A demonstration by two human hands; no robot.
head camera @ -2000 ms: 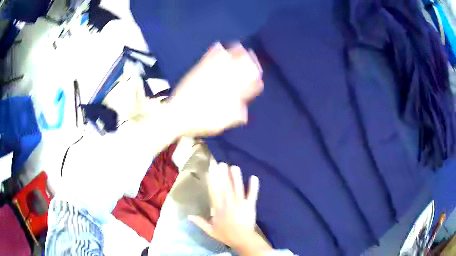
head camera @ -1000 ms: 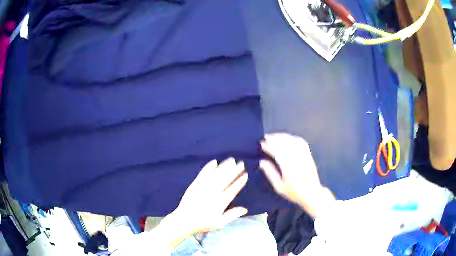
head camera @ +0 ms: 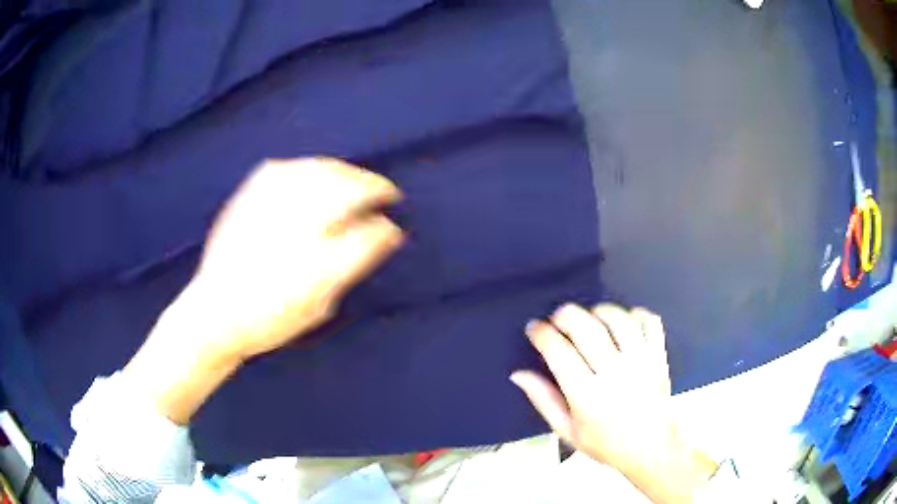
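Note:
A dark navy garment piece (head camera: pixel 472 207) lies spread over the blue-covered table, with several long raised seams running roughly left to right. My left hand (head camera: pixel 285 251) is over its left middle, blurred, with the fingers curled near a seam; whether it pinches cloth is unclear. My right hand (head camera: pixel 615 379) rests with fingers apart at the lower right corner of the cloth, by its right edge, and holds nothing.
The bare table cover (head camera: pixel 718 187) shows right of the cloth. Scissors (head camera: pixel 863 241) with red and yellow handles lie at the table's right edge. A blue crate (head camera: pixel 856 409) is below right. A small pale tip shows at the top edge.
The view has shifted, and the iron is largely or wholly out of the picture. My left hand has moved up and left over the cloth, its fingers now curled. My right hand stays near the cloth's right edge.

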